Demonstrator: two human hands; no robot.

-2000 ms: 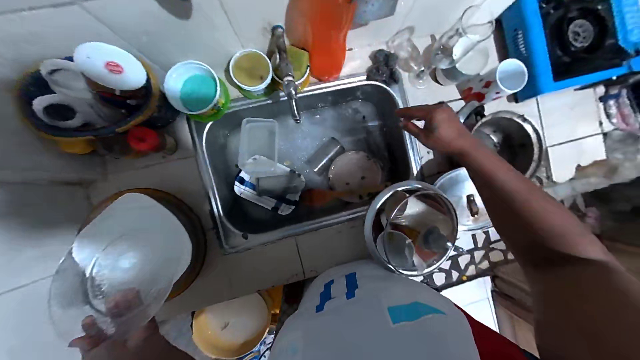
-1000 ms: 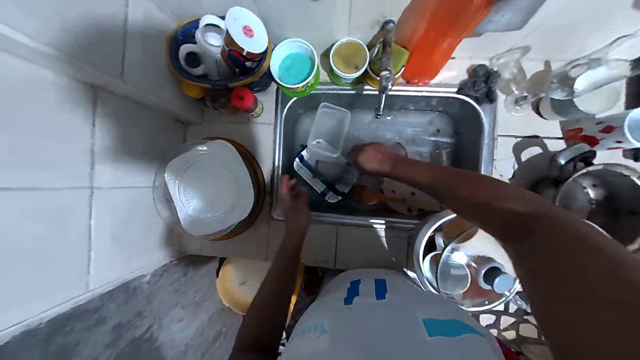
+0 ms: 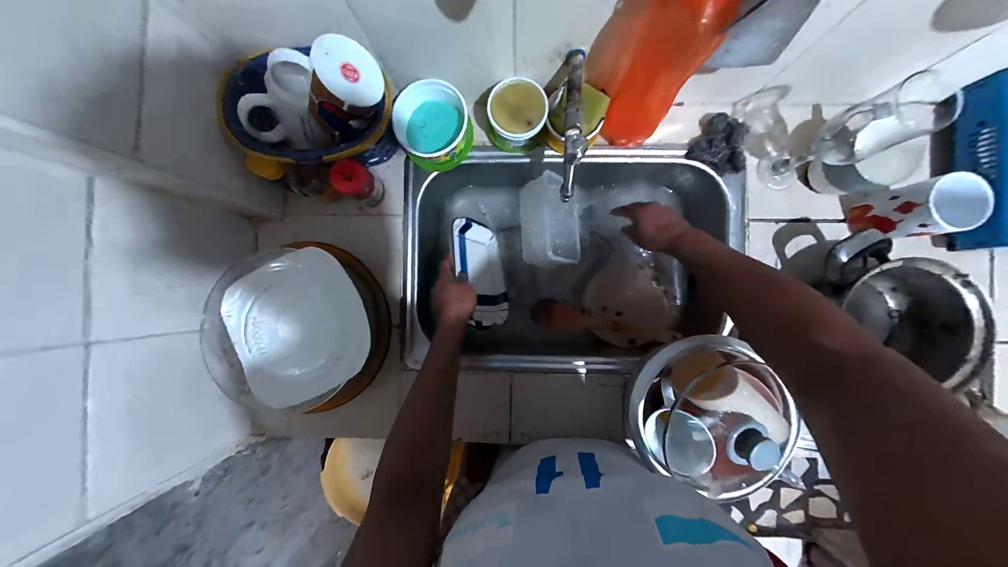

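Observation:
My left hand (image 3: 454, 295) is at the left side of the steel sink (image 3: 504, 361), its fingers at the edge of a white dish with blue stripes (image 3: 482, 268); whether it grips the dish cannot be told. Over the sink's right part, my right hand (image 3: 655, 227) reaches in above a clear item, its fingers pointing left; its hold is unclear. A translucent plastic container (image 3: 550, 220) lies between the hands, beside the metal faucet (image 3: 574, 130). Lower right in the basin is a round, pale, spotted plate (image 3: 630, 303) with an orange-brown utensil (image 3: 561, 316) against it.
Clear dishes (image 3: 295, 327) are stacked at the left. Tubs (image 3: 431, 126), a basket of mugs (image 3: 236, 102) and an orange bottle (image 3: 654, 63) stand behind the sink. A bowl of glassware (image 3: 642, 394) stands at its front right corner. Glasses, a patterned cup (image 3: 921, 206) and a pot (image 3: 917, 315) are farther right.
My left hand has moved from the clear dishes at the left into the sink. The striped dish and the translucent container now lie apart; before, they overlapped. My right hand has moved to the sink's right part.

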